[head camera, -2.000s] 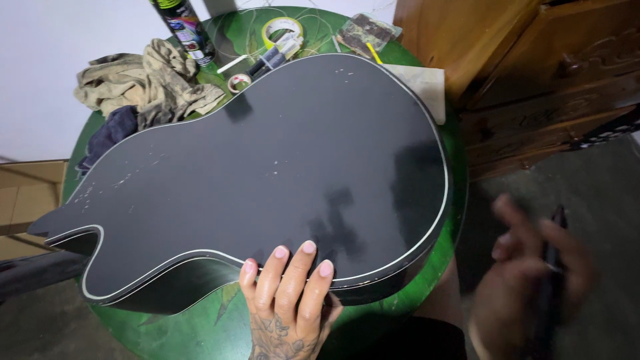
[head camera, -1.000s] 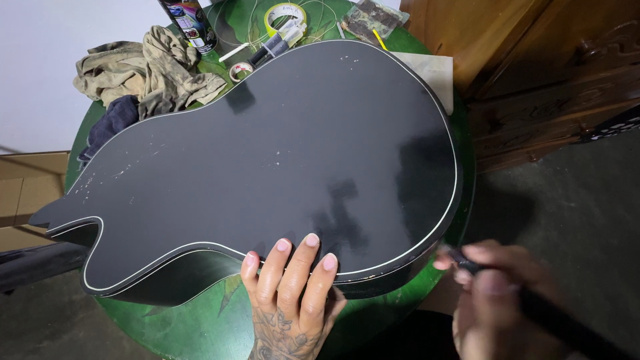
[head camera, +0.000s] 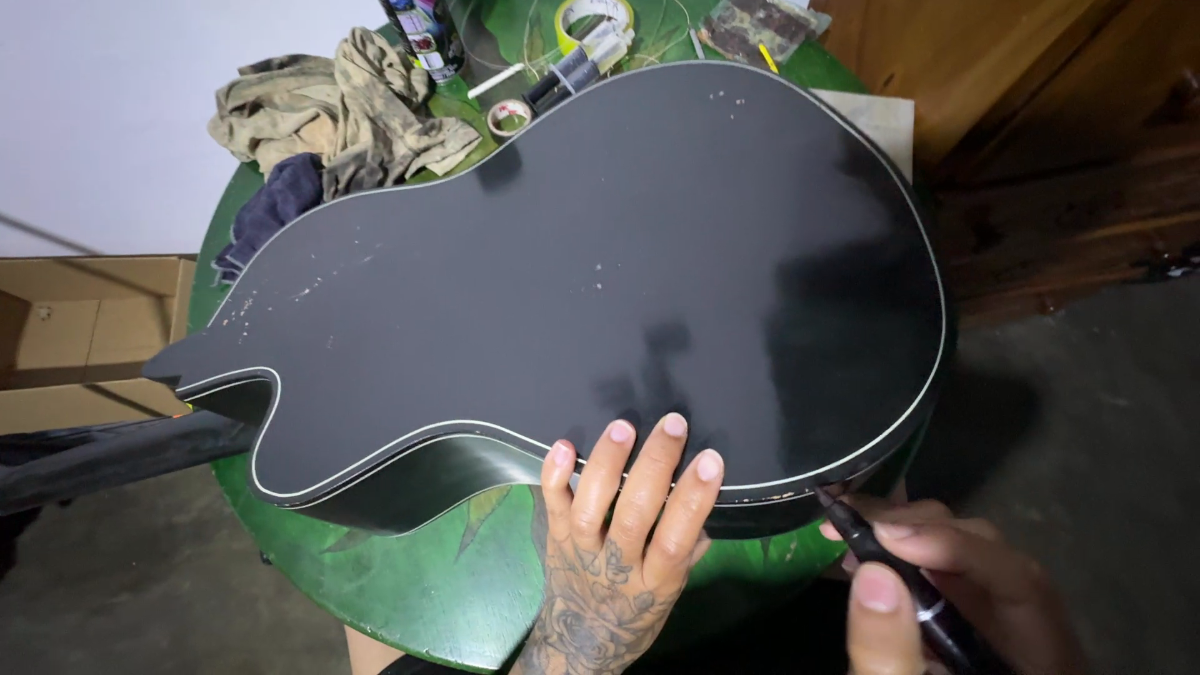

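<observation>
A black cutaway acoustic guitar body [head camera: 525, 281] lies back up across a round green table [head camera: 375, 600], with white binding round its edge and pale chips in the finish. My left hand [head camera: 619, 534] rests on the lower edge, fingers spread on the back; its thumb is hidden. In my right hand [head camera: 937, 572] is a black marker pen [head camera: 900, 567], its tip at the chipped edge binding to the right of my left hand. The guitar's neck lies largely out of view at the left.
Behind the guitar are crumpled cloths [head camera: 347, 112], a spray can [head camera: 427, 37], a yellow tape roll [head camera: 592, 23], a small tape roll [head camera: 509, 118] and capped markers [head camera: 581, 66]. An open cardboard box [head camera: 84, 328] stands left, wooden furniture [head camera: 1031, 141] right.
My right hand has come in from the right with the pen, whose tip is now at the guitar's lower edge. My left hand has kept its place on the guitar.
</observation>
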